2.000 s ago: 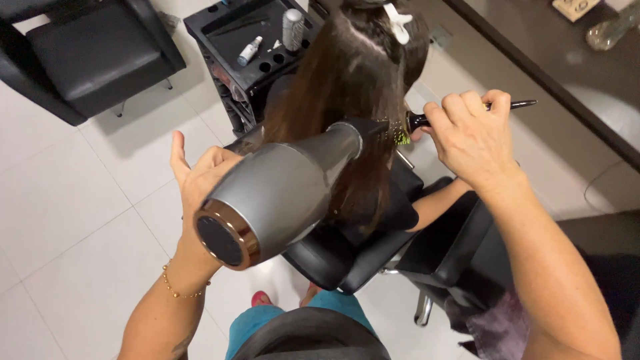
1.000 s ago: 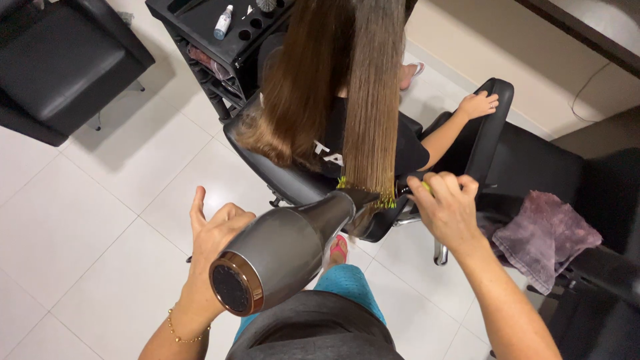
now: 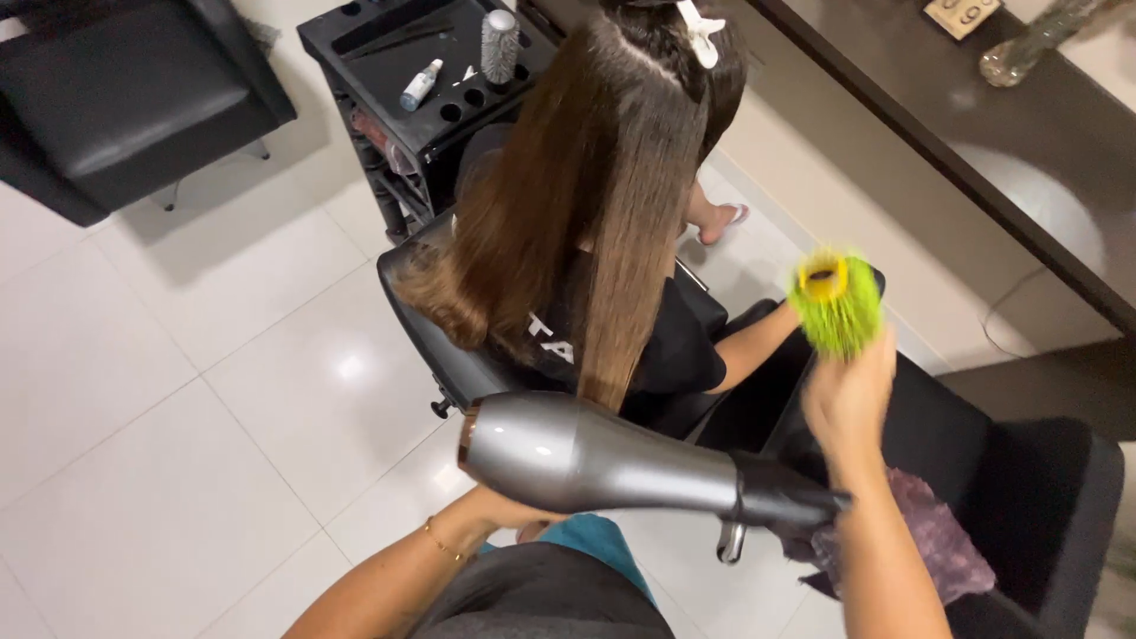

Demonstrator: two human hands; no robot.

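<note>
A silver hair dryer [image 3: 586, 457] with a black nozzle lies across the lower middle of the view, pointing right. My left hand [image 3: 515, 510] is under its body, mostly hidden, and holds it. My right hand [image 3: 848, 404] is raised at the right, closed on a round hairbrush [image 3: 839, 297] with bright green bristles and a yellow end; both are blurred. The brush is apart from the hair. A seated person's long brown hair [image 3: 568, 177] hangs down the back over a black shirt, with a straight section at its right. A white hair clip [image 3: 701, 35] holds hair at the crown.
A black salon trolley [image 3: 426, 133] at the upper left carries a round metal brush [image 3: 500, 49] and a small bottle [image 3: 421, 85]. A black armchair [image 3: 133, 98] stands far left. A dark counter [image 3: 941, 106] runs along the upper right. A purple cloth [image 3: 936, 537] lies on a black seat.
The green brush, in the ends of the hair a second ago, is now away from it at the right. The dryer has swung from pointing up and right at the hair to pointing right, below my right hand.
</note>
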